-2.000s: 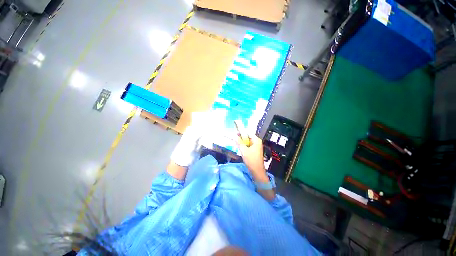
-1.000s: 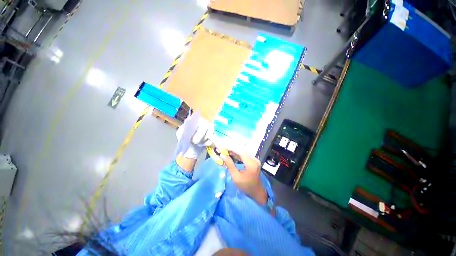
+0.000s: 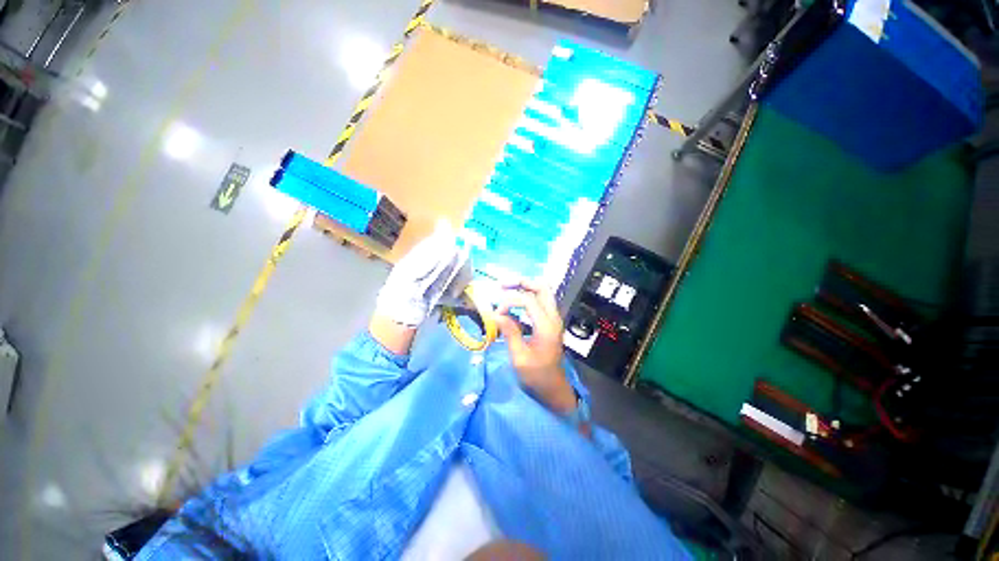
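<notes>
My left hand (image 3: 410, 287), in a white glove, holds white paper slips (image 3: 449, 268) near the close end of the pack row; glare blurs their edges. My bare right hand (image 3: 535, 338) is beside it, fingers bent, at a yellow tape roll (image 3: 467, 327). The roll hangs between both hands in front of the blue smock, and its ring shows open. Blue battery packs (image 3: 548, 175) lie side by side just beyond my hands, with white patches of glare or paper on them.
Two blue packs (image 3: 329, 193) stand apart on the left edge of the brown board (image 3: 438, 110). A black case (image 3: 620, 307) lies right of the row. The green bench (image 3: 745, 263) at right bears dark strips with leads and a blue box (image 3: 876, 93).
Both hands have come together since the first frame. The yellow roll now shows as an open ring between them. The pack row looks unchanged apart from a small shift of the view.
</notes>
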